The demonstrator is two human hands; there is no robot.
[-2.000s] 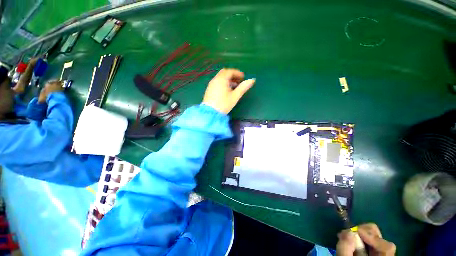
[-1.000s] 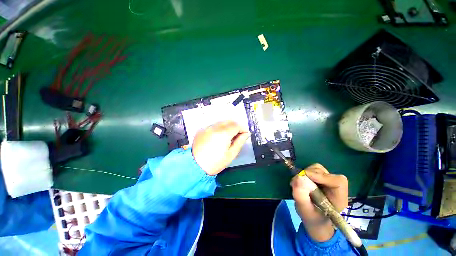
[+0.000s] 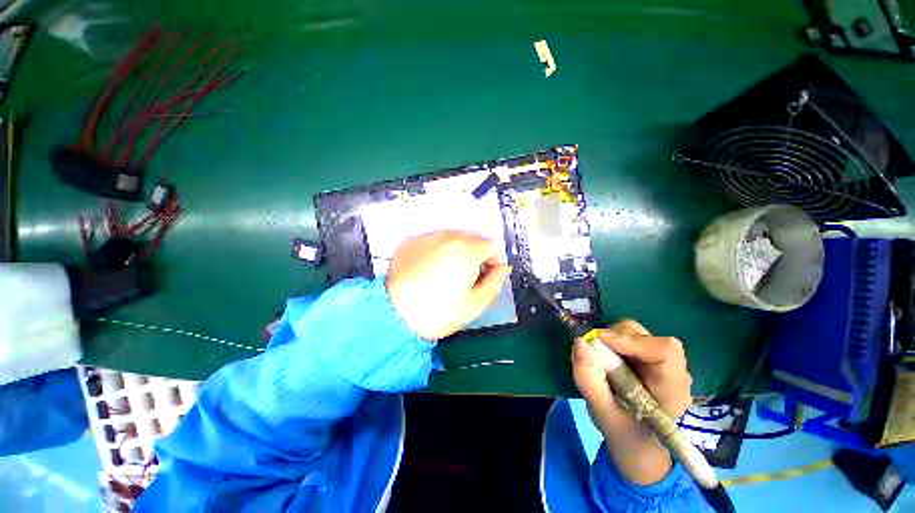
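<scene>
The opened tablet (image 3: 344, 240) lies on the green mat, its pale plate (image 3: 396, 212) partly under my left hand. Its circuit board (image 3: 547, 235) is at the right end, with orange-gold patches at the top corner. My left hand (image 3: 446, 284) is over the plate, thumb and finger pinched at the board's left edge; whether they hold anything is too small to tell. My right hand (image 3: 634, 386) grips the soldering iron (image 3: 642, 404) like a pen, its tip at the board's lower left edge. A small black block (image 3: 307, 251) sits at the tablet's left edge.
Red lead wires (image 3: 150, 105) fan from a dark holder at left. A white pad (image 3: 38, 321) and parts tray (image 3: 135, 416) are lower left. A round pot (image 3: 710, 263), black fan (image 3: 793, 165) and blue ribbed box (image 3: 828, 326) stand right. Solder wire (image 3: 487, 364) lies near the front edge.
My left hand has come from beside the red wires to over the tablet. The small black block now shows at the tablet's left edge. The iron tip has moved slightly left and up along the board.
</scene>
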